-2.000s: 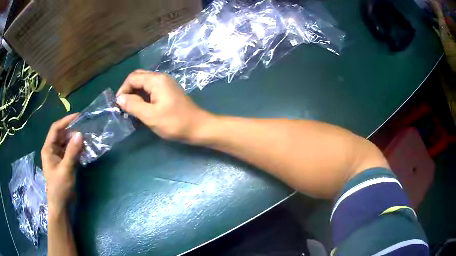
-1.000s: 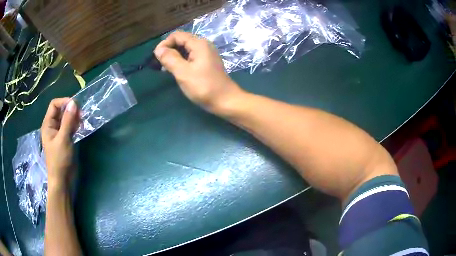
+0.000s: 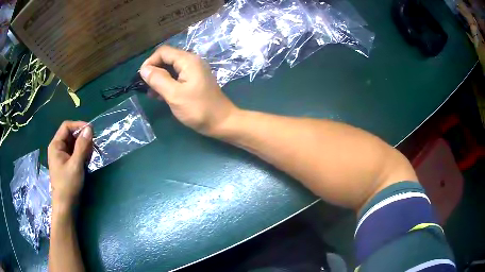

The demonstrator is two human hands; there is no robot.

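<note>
My left hand (image 3: 69,154) pinches one end of a small clear zip-lock bag (image 3: 121,134) between thumb and fingers, above the green table. The bag's seal end points right, toward my right hand. My right hand (image 3: 183,87) is shut on a thin black looped cable (image 3: 121,91). The folded loops stick out to the left of my fingertips, above and apart from the bag; the rest of the cable is hidden by my fingers. I cannot tell whether anything is inside the bag.
A brown carton (image 3: 106,40) stands at the far left, with yellow-green strips (image 3: 29,87) beside it. A shiny pile of clear bags (image 3: 271,37) lies at the far side. A smaller bag pile (image 3: 31,199) is at the left. A black bundle (image 3: 420,29) lies far right; a red stool (image 3: 438,172) stands beyond the edge.
Since two seconds ago my right hand has moved off the bag's seal end, and the cable loops now show. In the last second it has come back left and slightly down.
</note>
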